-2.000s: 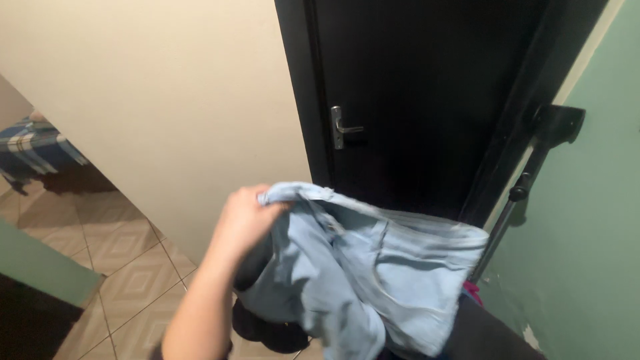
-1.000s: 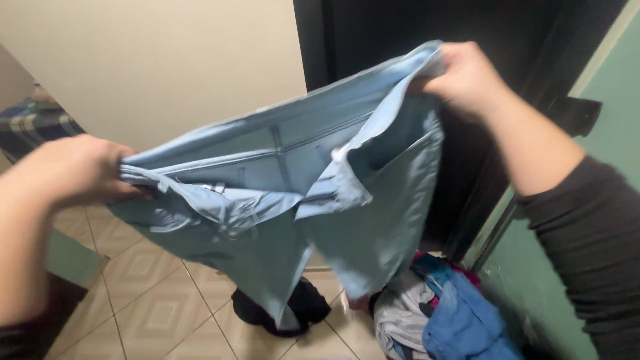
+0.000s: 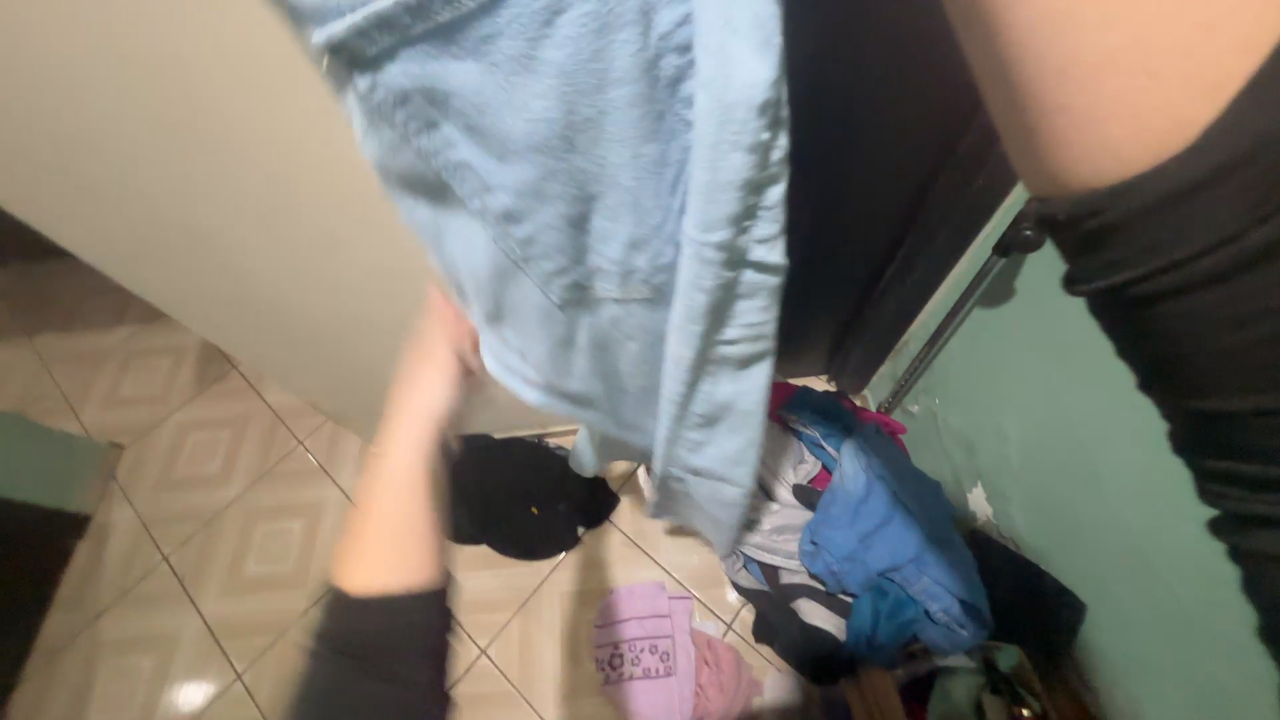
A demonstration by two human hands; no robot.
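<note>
Light-blue denim shorts (image 3: 580, 200) hang in front of me, their upper part cut off by the top of the view. My left hand (image 3: 450, 345), blurred, is at the lower left edge of the denim; whether its fingers grip the cloth is unclear. Of my right arm, only the forearm and black sleeve show at the upper right, and the hand is out of view.
A pile of clothes (image 3: 880, 530) lies on the tiled floor by the green wall (image 3: 1130, 520). Black cloth (image 3: 520, 495) and folded pink cloths (image 3: 650, 650) lie left of it. A grey pole (image 3: 945, 330) leans near the dark door (image 3: 860, 150).
The shorts, earlier held spread by the waistband in both hands, now hang higher and closer. My left hand has come off the waistband corner to the garment's lower edge. My right hand has left the view.
</note>
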